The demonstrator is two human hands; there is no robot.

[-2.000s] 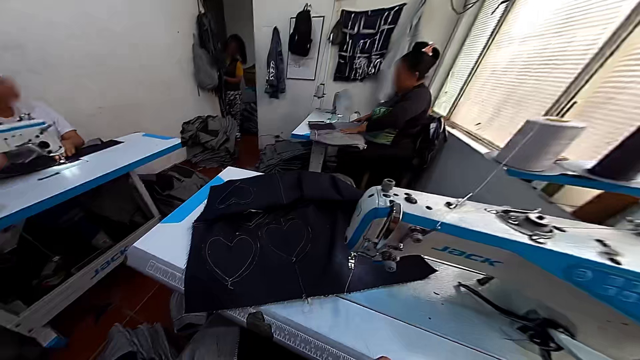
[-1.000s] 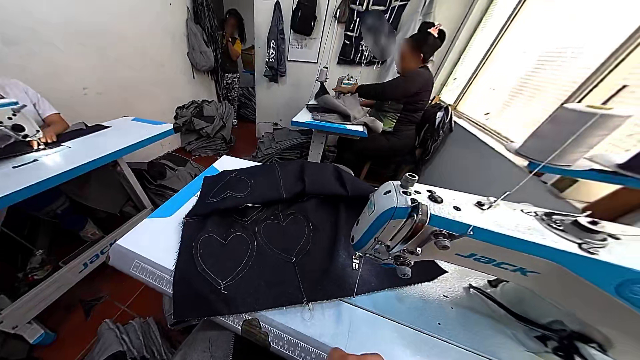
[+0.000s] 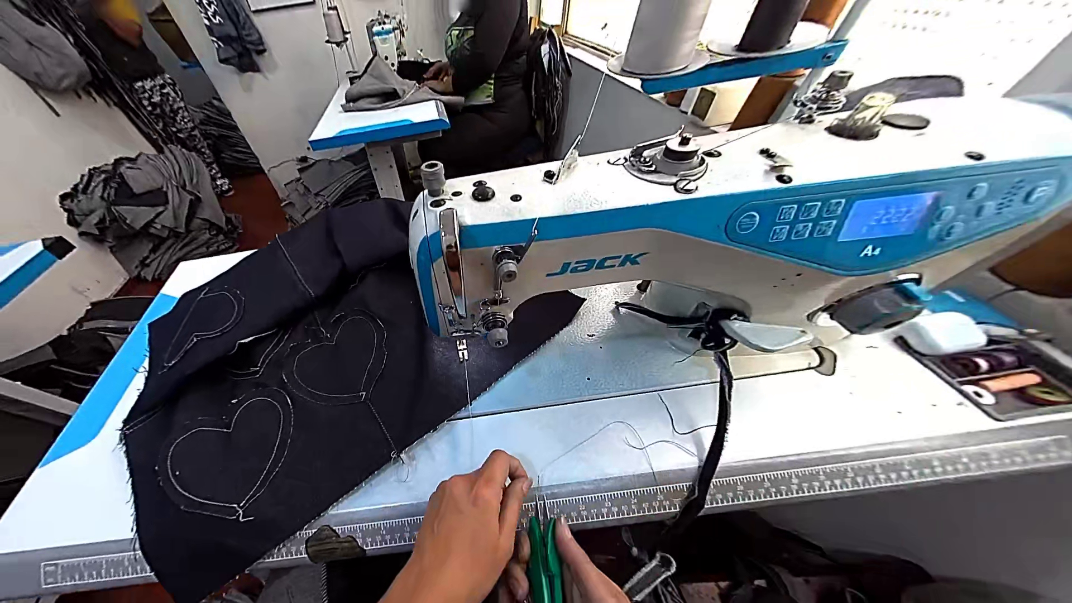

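Observation:
Dark navy fabric (image 3: 251, 435) with stitched heart outlines lies on the table, partly beneath the head of a white and blue Jack sewing machine (image 3: 603, 209). Close to the table's front edge, my left hand (image 3: 473, 519) has its thumb and forefinger pinched together; whether a thread is between them cannot be told. Beside it, my right hand (image 3: 582, 561) holds green-handled thread snips (image 3: 545, 557), pointed toward the table. A thread hangs from the needle area (image 3: 462, 352) toward my left hand. Loose threads (image 3: 645, 440) lie on the table to the right.
A ruler strip (image 3: 754, 486) runs along the front edge. A dark fabric strip (image 3: 722, 419) hangs from the machine's knee of the arm over that edge. At right sits a tray of bobbins (image 3: 997, 373). Thread cones (image 3: 666, 33) stand behind. A person (image 3: 494, 75) works at another table.
Both hands have come into view at the front edge, with green snips in the right one. The view has turned down and to the right, showing more of the machine.

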